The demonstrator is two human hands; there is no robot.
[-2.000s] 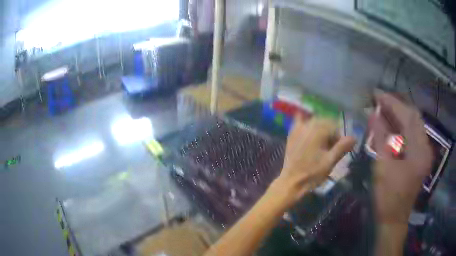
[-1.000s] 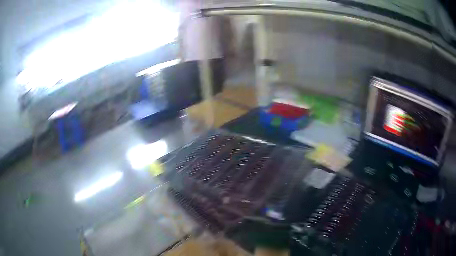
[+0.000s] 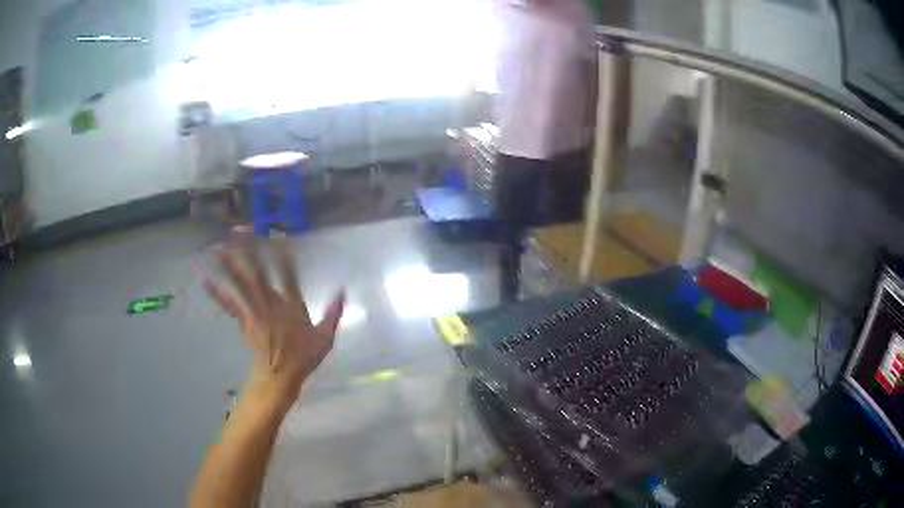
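Note:
My left hand (image 3: 273, 322) is raised over the floor at the left, with its fingers spread and nothing in it. It is well away from the bench and somewhat blurred. My right hand is out of the picture. On the bench, a clear blister tray (image 3: 600, 367) holds several rows of small dark components, on top of other trays. More small components (image 3: 778, 484) show at the bottom right. A small blue-white piece (image 3: 662, 491) lies near the tray's front edge.
A blue bin with red contents (image 3: 729, 293), yellow and white papers (image 3: 778, 407) and a monitor (image 3: 882, 362) are at the right. A pale frame post (image 3: 599, 169) rises behind the tray. A person in pink (image 3: 543, 84) stands beyond, near a blue stool (image 3: 278, 198).
The view has swung left, so bench and monitor sit further right. A standing person has come into view. My left hand has come up at the left, spread open.

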